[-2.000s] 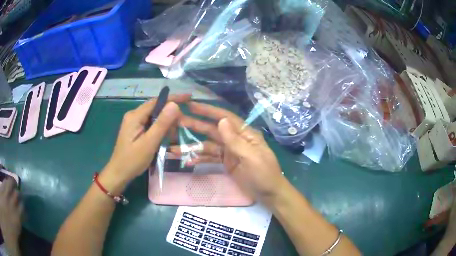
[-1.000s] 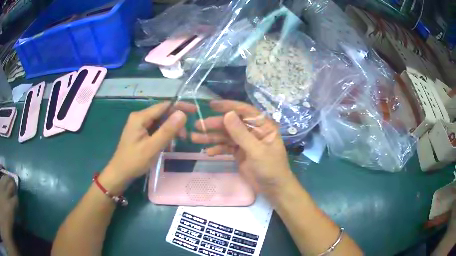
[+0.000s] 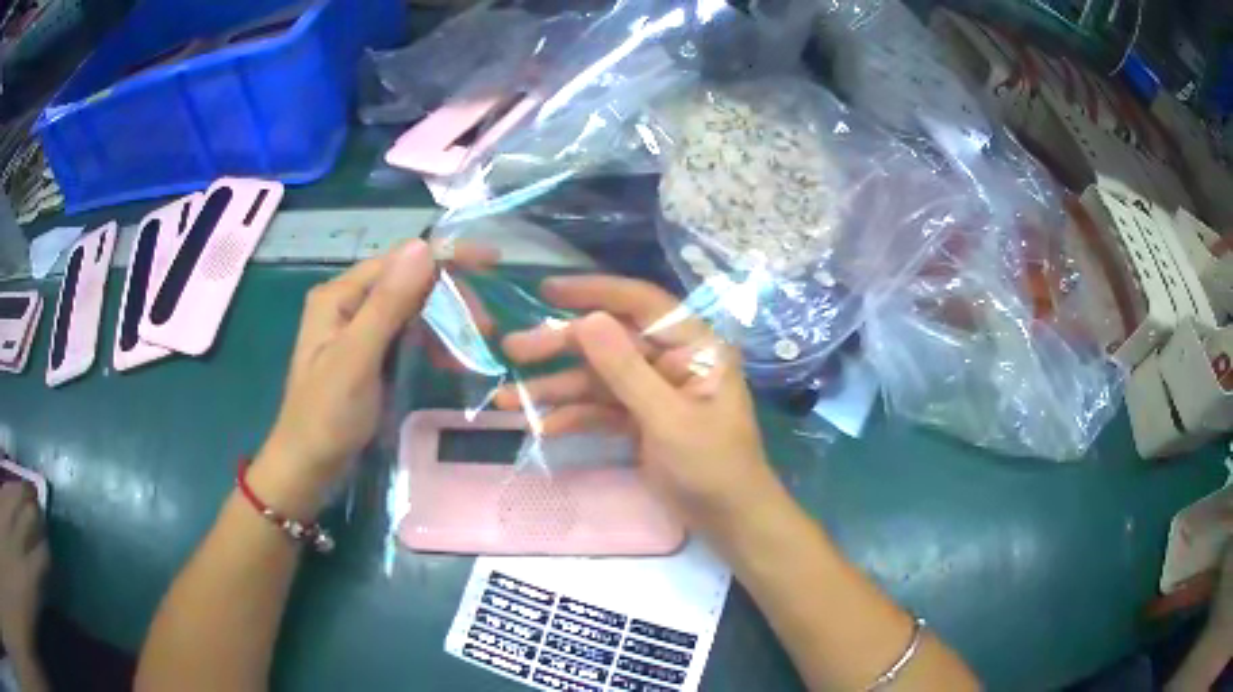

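My left hand (image 3: pixel 354 358) pinches the edge of a clear plastic bag or film (image 3: pixel 467 331) between thumb and fingers. My right hand (image 3: pixel 663 392) has its fingers spread behind and against the same clear plastic; glare hides the exact contact. Below the hands a pink front cover (image 3: pixel 446 516) lies flat, with its slot along the far edge and the dotted grille facing up. A white label sheet (image 3: pixel 467 608) with rows of black labels lies partly under its near edge. The black strip is not clearly visible in my hands.
Finished pink covers (image 3: pixel 223 277) lie at left, below a blue bin (image 3: pixel 203 115). A bag of off-white parts (image 3: pixel 751 183) and crumpled clear bags (image 3: pixel 987 365) are at back right. Beige boxes (image 3: pixel 1176 392) stand far right. Another person's hand (image 3: pixel 20 541) shows at the left edge.
The dark strip seen upright in my left hand two seconds ago no longer shows there. My left hand has moved slightly left, and the clear plastic is spread between both hands.
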